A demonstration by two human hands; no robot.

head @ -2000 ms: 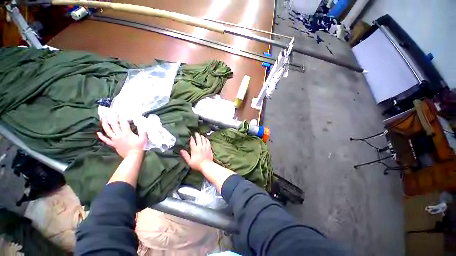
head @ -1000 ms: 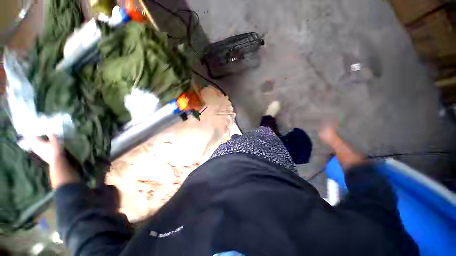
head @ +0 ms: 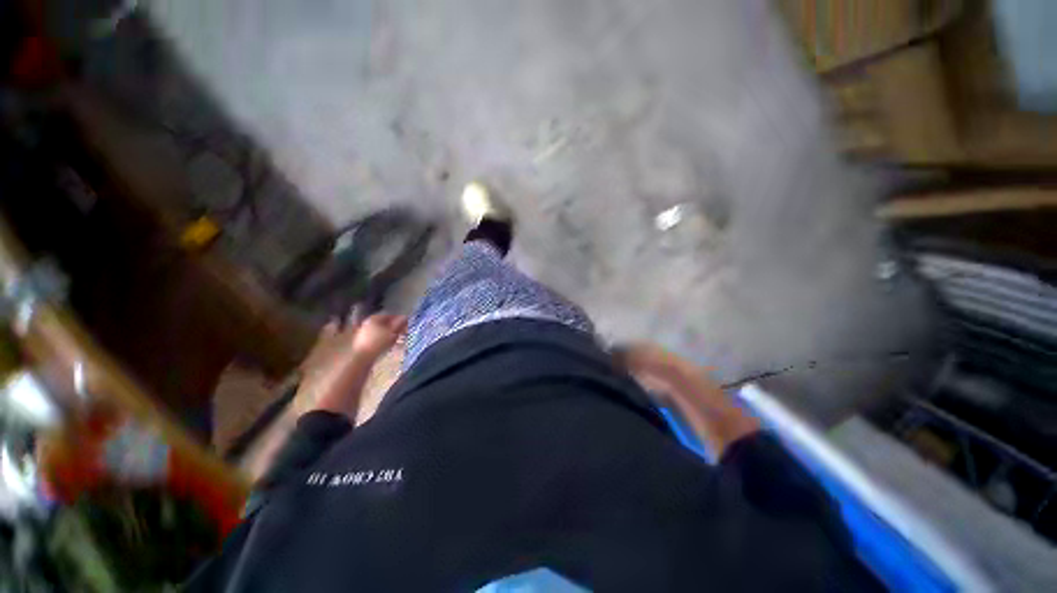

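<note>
My left hand hangs low at my left side, blurred, with nothing seen in it; its finger pose is unclear. My right hand hangs at my right side, blurred and partly against my dark jacket; I cannot tell its finger pose. Dark green fabric lies at the lower left edge, blurred, beside an orange part and a whitish piece. Neither hand touches the fabric.
Grey concrete floor lies ahead, with a small white scrap. A round dark fan stands left of my foot. A blue container with a white rim is at the lower right. Cardboard is at the upper right, dark racks below it.
My left hand has left the green fabric and white plastic and now hangs by my side. The view has turned away from the table, and the fabric has moved to the lower left edge.
</note>
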